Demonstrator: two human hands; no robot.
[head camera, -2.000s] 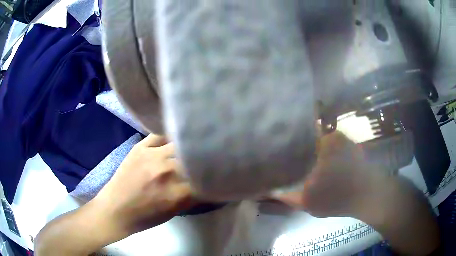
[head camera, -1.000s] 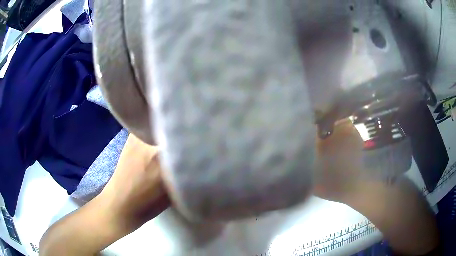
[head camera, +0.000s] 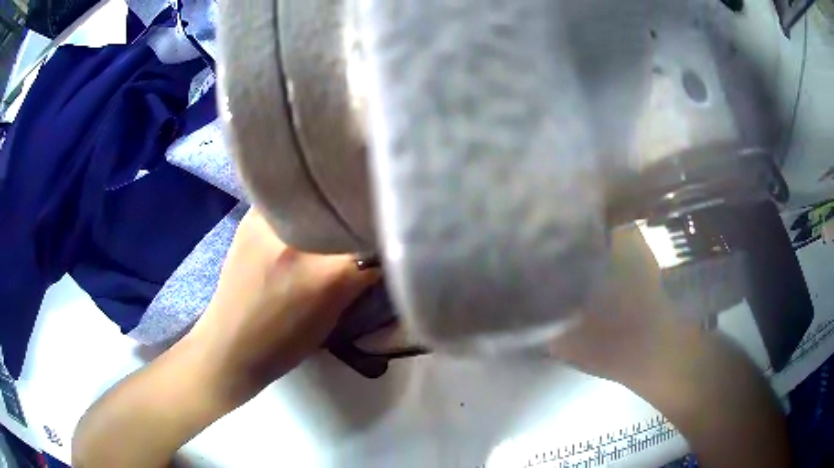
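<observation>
The sewing machine head (head camera: 494, 174), large and off-white, fills the upper middle and hides the needle area and my fingertips. My left hand (head camera: 283, 297) is at its lower left edge, with a small dark piece (head camera: 366, 361) of fabric showing at and below the fingers. My right hand (head camera: 613, 320) is blurred, right of the head, its fingers hidden behind it. The navy fabric (head camera: 137, 210) lies heaped at the left, with light grey-blue fabric (head camera: 183, 288) along its lower edge, beside my left hand.
A dark slab (head camera: 777, 283) stands right of my right hand, beside blurred metal machine parts (head camera: 695, 196). A ruler scale (head camera: 604, 446) runs along the front edge of the white table (head camera: 439, 420).
The machine head sits further right in the picture than a second ago. The small dark piece now shows by my left hand, whose fingers reach further right.
</observation>
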